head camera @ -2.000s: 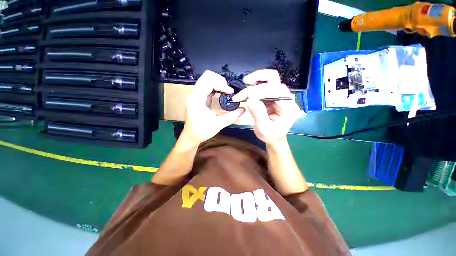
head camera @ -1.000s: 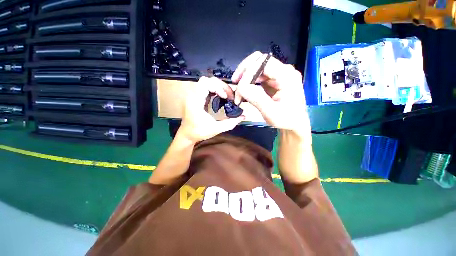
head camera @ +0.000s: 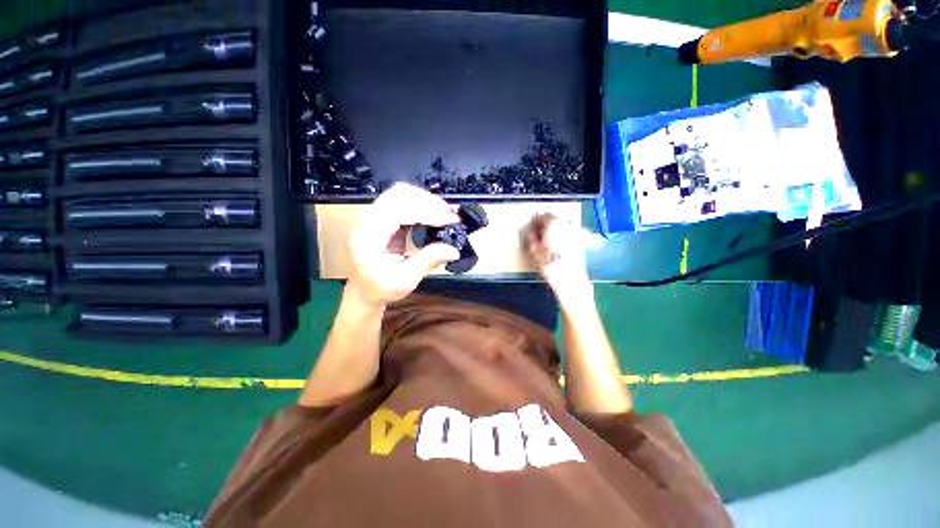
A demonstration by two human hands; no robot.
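Note:
My left hand (head camera: pixel 387 245) holds a dark rounded black end piece (head camera: pixel 454 238) over the tan board (head camera: pixel 502 244). Black lobes of the piece stick out past my fingertips, and its middle shows small dark detail. My right hand (head camera: pixel 557 244) is apart from it, over the right end of the tan board. Its fingers are curled and blurred, and I cannot tell whether they hold anything. The thin tool seen earlier is not visible now.
The parts bin (head camera: pixel 443 88) lies beyond the board, with glossy small fittings (head camera: pixel 328 150) at left and fine dark hardware (head camera: pixel 544 165) at right. Slotted trays (head camera: pixel 273 186) of tubes stand left. A blue box (head camera: pixel 618 180), an orange-yellow electric screwdriver (head camera: pixel 799 33) and a cord are right.
My right hand has moved right and down, away from the black piece; the thin tool it held no longer shows. My left hand still holds the piece, now turned differently. The view has shifted.

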